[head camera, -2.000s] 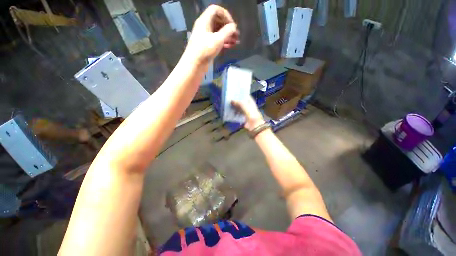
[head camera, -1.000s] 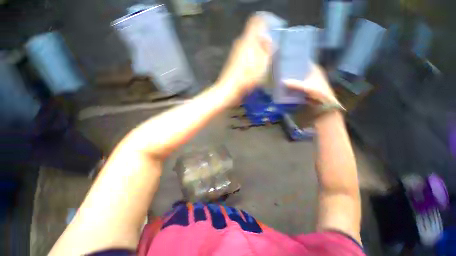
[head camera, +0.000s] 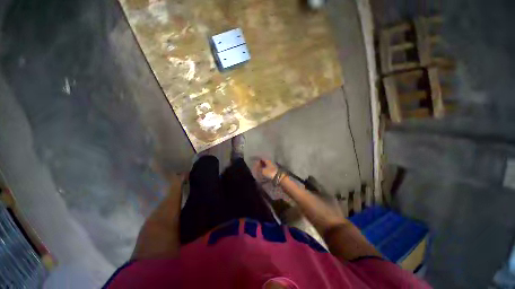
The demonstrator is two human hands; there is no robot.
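Two pale grey-blue metal pieces (head camera: 230,48) lie side by side, touching, on the stained plywood-topped platform (head camera: 282,73) in front of me. Each shows small dark holes on its plain face. My right hand (head camera: 267,170) hangs low beside my legs, below the platform's near edge, with its fingers curled; whether anything is in it is unclear. My left arm hangs down at the left of my legs. My left hand (head camera: 182,182) is blurred and partly lost against the dark trousers, so its fingers cannot be made out.
Wooden pallets (head camera: 412,70) are at the upper right. Blue crates (head camera: 389,234) stand at the lower right. Grey stacked pieces (head camera: 20,248) are at the lower left edge. A dark line, perhaps a cord, runs down the floor right of the platform. My foot is at the platform's near edge.
My view has swung to the platform and down. Both hands have dropped from raised positions among hanging housings to beside my legs. The pale piece my right hand held is no longer seen there.
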